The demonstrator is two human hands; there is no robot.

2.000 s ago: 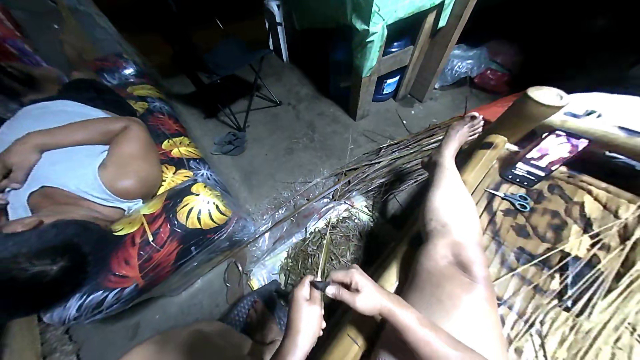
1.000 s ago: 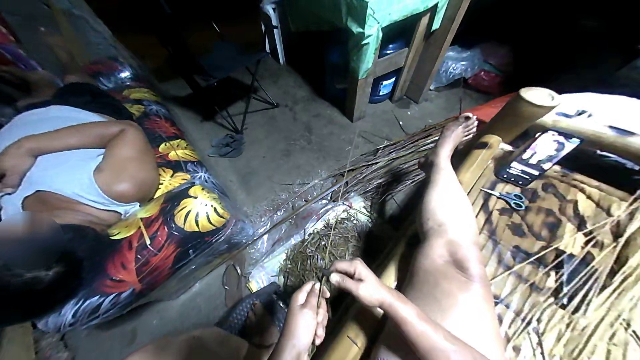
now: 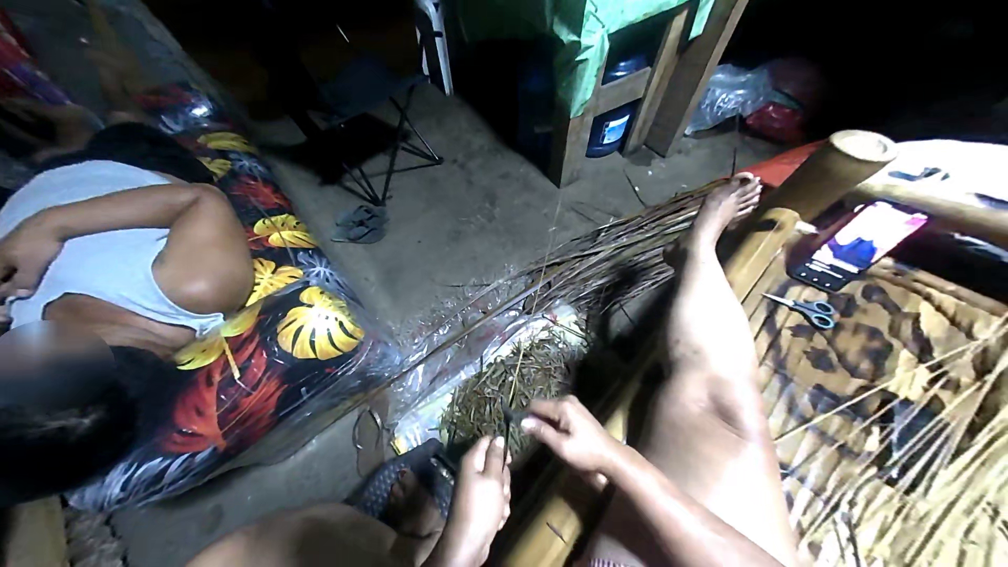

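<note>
My left hand point(image 3: 482, 488), low in the middle of the view, is closed around a small dark strip or blade whose exact kind I cannot tell. Just to its right, my right hand point(image 3: 571, 437) has its thumb and forefinger near the top of that dark piece; whether they pinch anything is unclear. A thin pale plant strip point(image 3: 517, 374) rises from between the hands. Beyond them lies a heap of short plant trimmings point(image 3: 504, 386) on clear plastic. Long dry stalks point(image 3: 614, 252) lie on the floor behind the heap.
At right, scissors point(image 3: 803, 309) and a lit phone point(image 3: 862, 244) rest on a bamboo bench with a patterned cloth point(image 3: 854, 346) and pale strips point(image 3: 929, 417). At left, a person point(image 3: 102, 236) lies on a floral mattress point(image 3: 315, 327). Behind are a folding stool point(image 3: 394, 150) and a green-covered wooden table point(image 3: 587, 63).
My right hand has shifted slightly away from my left hand. The pale strip that stood upright between the hands two seconds ago now looks thinner.
</note>
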